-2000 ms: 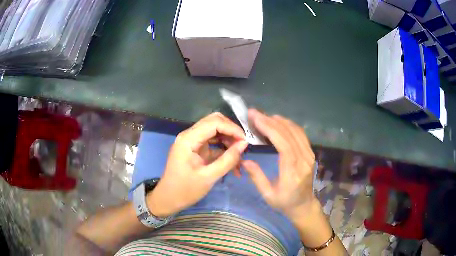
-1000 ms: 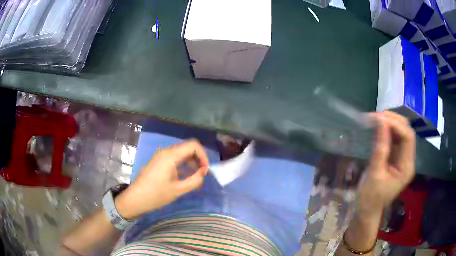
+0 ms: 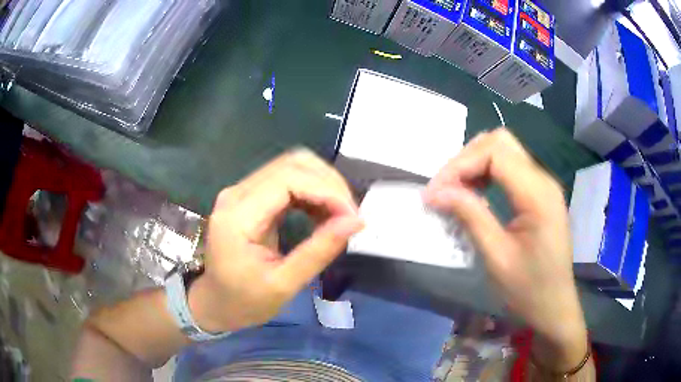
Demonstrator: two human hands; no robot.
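A white adhesive label (image 3: 407, 224) is stretched between my two hands, above the bench's near edge; its print is blurred. My left hand (image 3: 280, 227) pinches its left edge with thumb and forefinger. My right hand (image 3: 508, 216) pinches its upper right part between thumb and fingers. A carton (image 3: 407, 123) with a plain white top stands just behind the label, its near side partly hidden by the label and my right hand. A small white piece of paper (image 3: 334, 312) lies lower down, over my blue-clothed lap.
Finished cartons (image 3: 489, 37) stand in a row at the far edge. Blue-and-white cartons (image 3: 608, 224) are at right. Clear blister trays (image 3: 112, 52) are stacked at left. Small scraps (image 3: 387, 54) lie on the green bench. A red stool (image 3: 63, 205) is at lower left.
My hands have come together and now hold the label between them; my right hand came back from the right. The view has shifted, showing the far carton row. The white paper sits lower, away from my left hand.
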